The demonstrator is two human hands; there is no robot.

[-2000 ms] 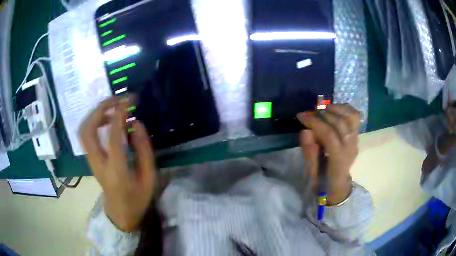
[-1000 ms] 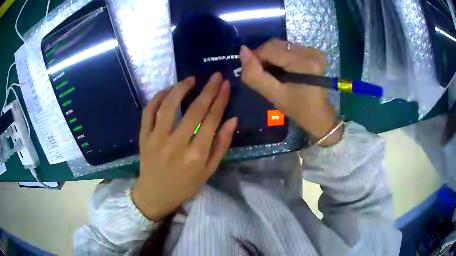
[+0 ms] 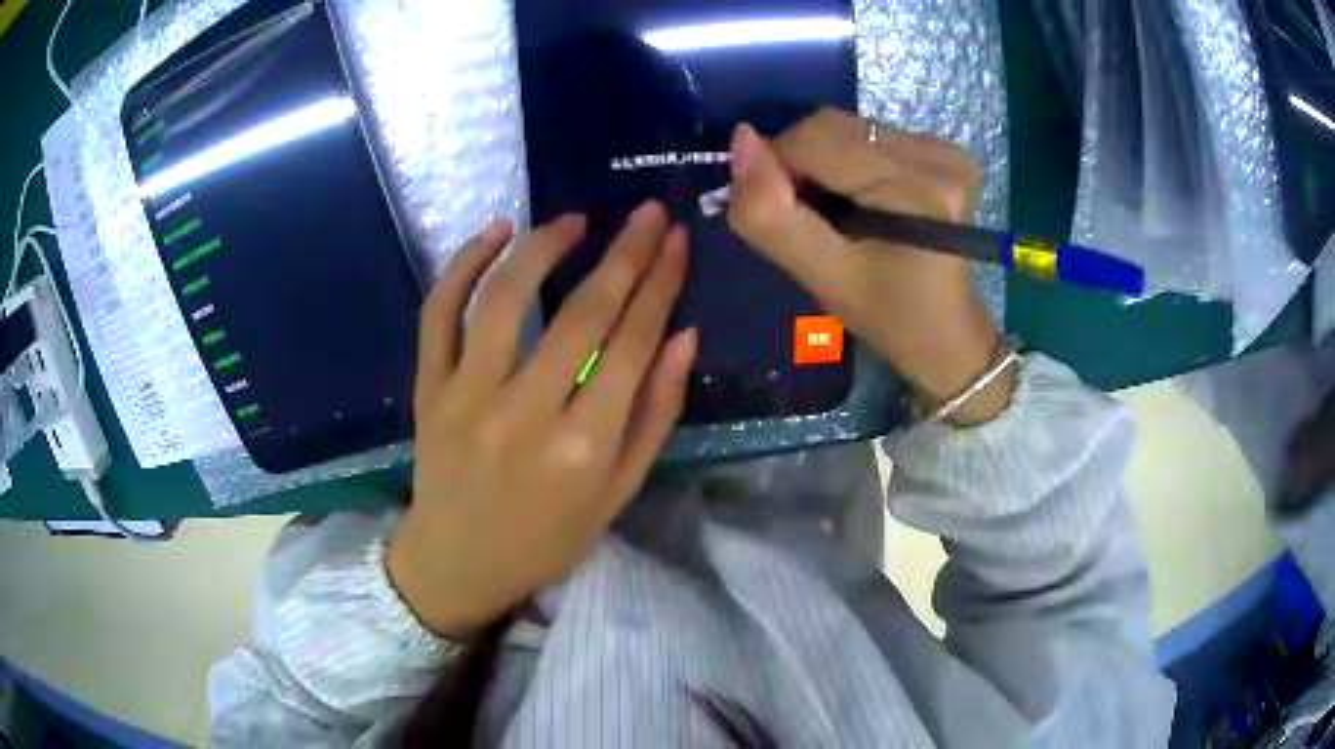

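Note:
A black tablet [image 3: 761, 278] lies in front of me on a bubble bag [image 3: 930, 88]. Its screen shows a line of white text and an orange square at lower right. My left hand [image 3: 549, 410] lies over its lower left part, fingers apart, holding nothing; green shows between the fingers. My right hand [image 3: 864, 249] holds a pen [image 3: 937, 234] with a yellow band and blue end, fingertips at the tablet's middle. A second tablet [image 3: 286, 234] with green and white text rows lies at left on another bubble bag [image 3: 425, 132].
A printed paper sheet [image 3: 110, 337] is partly under the left bag. A white power strip [image 3: 66, 395] with white cords is at far left. Clear bags with dark slabs [image 3: 1171, 161] stand at right on the green mat [image 3: 1042, 329]. Part of a person's sleeve shows at the right edge.
Since two seconds ago, my left hand has moved from the left tablet to the right one. My right hand has moved from its lower right corner to its middle. The green square's place is now covered.

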